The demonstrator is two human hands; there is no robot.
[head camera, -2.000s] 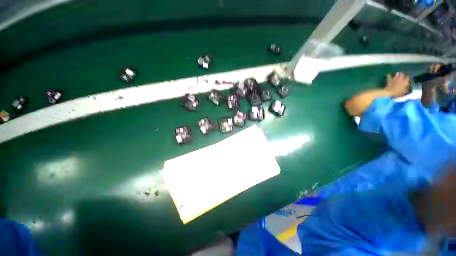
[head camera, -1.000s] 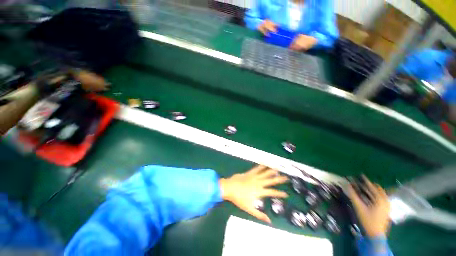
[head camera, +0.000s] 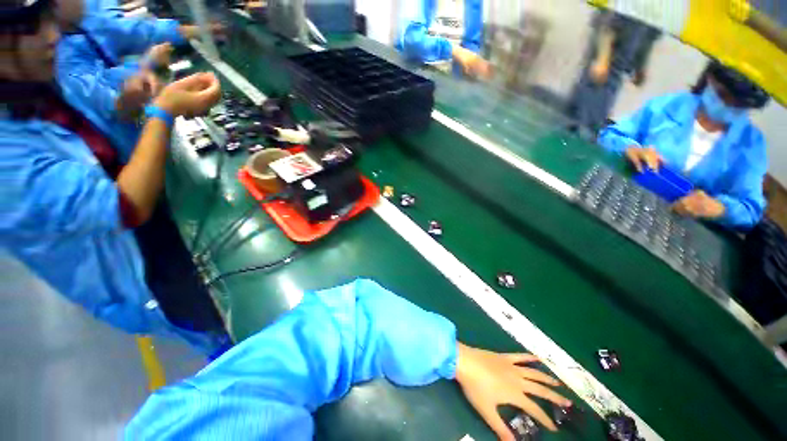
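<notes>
My left hand [head camera: 507, 384] lies palm down near the lower edge, its fingers spread over small black units at the near side of the white strip. One unit [head camera: 523, 425] shows between its fingers, partly covered. Another unit [head camera: 621, 425] lies to the right, near the bottom edge. Whether the fingers grip any unit is not clear. My right hand is out of the picture. Only a tiny white corner [head camera: 467, 437] of the sheet shows at the bottom edge.
Spaced units [head camera: 608, 359] lie beyond the white strip [head camera: 466, 280]. A red tray [head camera: 302, 226] holds a black boxed device with cables. Black trays [head camera: 361, 90] are stacked beyond. A person in blue stands at left; another [head camera: 690, 146] sits across by a clear tray [head camera: 647, 226].
The view has swung left. The red tray and the person at left now show more fully. My right hand and most of the sheet have left the picture; my left hand remains spread over units.
</notes>
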